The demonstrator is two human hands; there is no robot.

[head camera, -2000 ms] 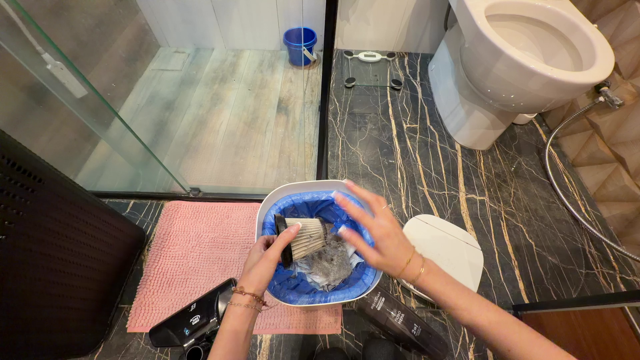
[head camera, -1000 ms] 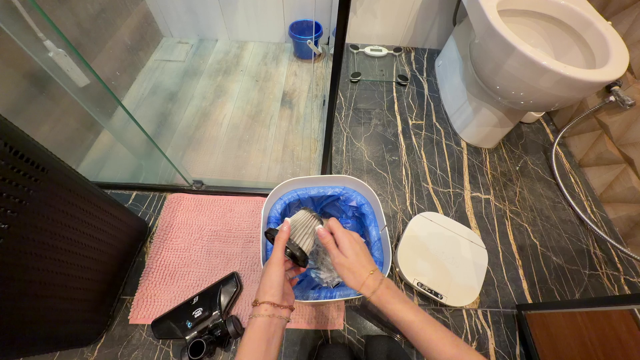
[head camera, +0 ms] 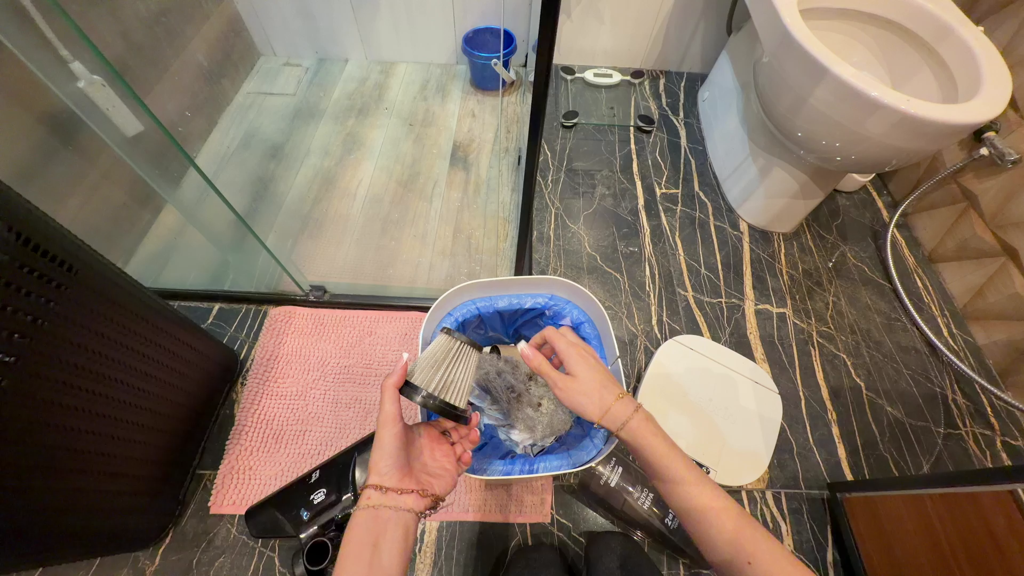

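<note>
My left hand (head camera: 424, 448) holds a pleated cone-shaped vacuum filter (head camera: 445, 374) by its black rim, tilted over the left side of a white waste bin (head camera: 602, 320) lined with a blue bag. Over the bin's right part, my right hand (head camera: 570, 370) has its fingers curled, the thumb and forefinger near each other; whether it pinches anything is too small to tell. Grey dust and hair (head camera: 524, 400) lie in the bag below. A black handheld vacuum body (head camera: 308, 496) rests at the lower left. Partly under my right forearm lies a dark transparent vacuum canister (head camera: 632, 496) bearing writing.
A pink bath mat (head camera: 320, 384) lies left of the bin, a white bin lid (head camera: 712, 408) to its right. A black perforated hamper (head camera: 96, 384) stands at left. Beyond are a glass shower panel, a blue bucket (head camera: 488, 58), a glass scale (head camera: 608, 100) and a toilet (head camera: 768, 120).
The filter has moved left and up from inside the bin and is turned, narrow end up. My right hand has drawn away from it, and the two hands are now apart.
</note>
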